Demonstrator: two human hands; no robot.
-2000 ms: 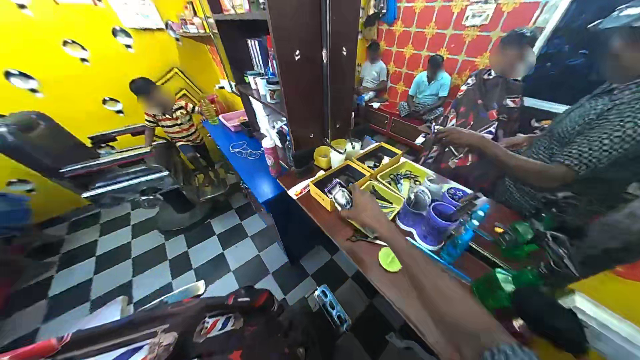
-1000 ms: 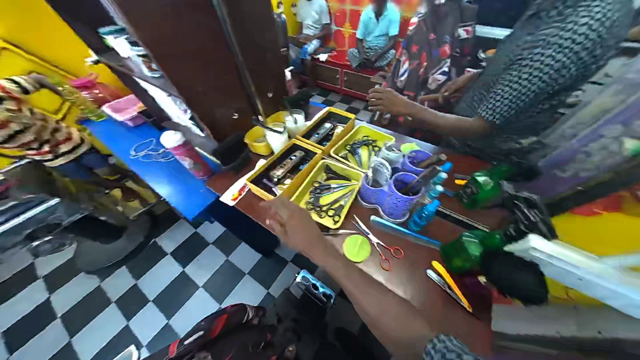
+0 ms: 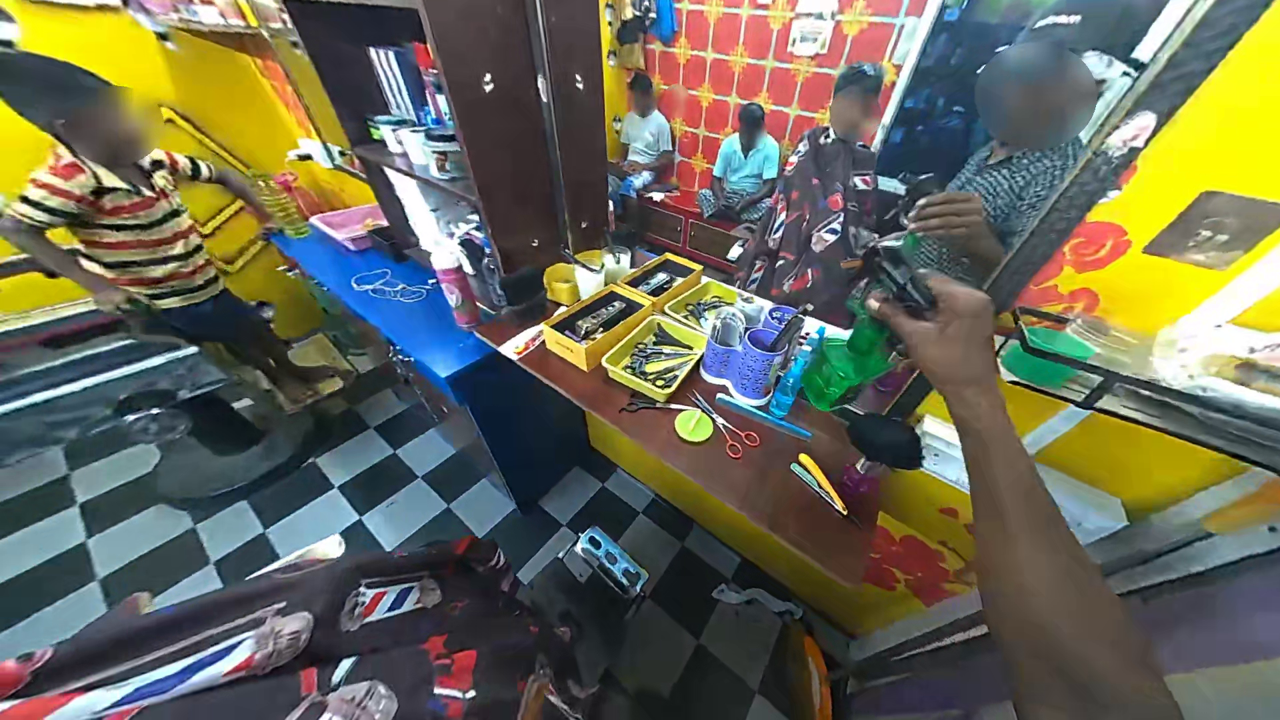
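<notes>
My right hand (image 3: 935, 325) reaches up from the lower right, its fingers closed around the black trigger head of a green spray bottle (image 3: 832, 372) by the mirror. My left hand is not in view. Left of the bottle stand a blue bottle (image 3: 788, 385) and a purple perforated holder (image 3: 735, 365) with tools. Scissors and other tools fill a yellow tray (image 3: 655, 380), beside a hair clipper (image 3: 600, 320) in a yellow box. Red-handled scissors (image 3: 735, 445), a green round lid (image 3: 693, 426), a blue comb (image 3: 765, 415) and a yellow-handled razor (image 3: 820, 480) lie on the brown counter.
A person in a patterned barber cape (image 3: 430, 640) sits below. At left a person in a striped shirt (image 3: 130, 230) stands by a blue counter (image 3: 400, 310). The mirror (image 3: 690, 130) shows seated people. A black brush (image 3: 885, 442) juts over the counter's right end.
My right hand has moved from the yellow trays to the right and taken hold of the spray bottle. The silvery item it held two seconds ago is no longer in it. The view has swung.
</notes>
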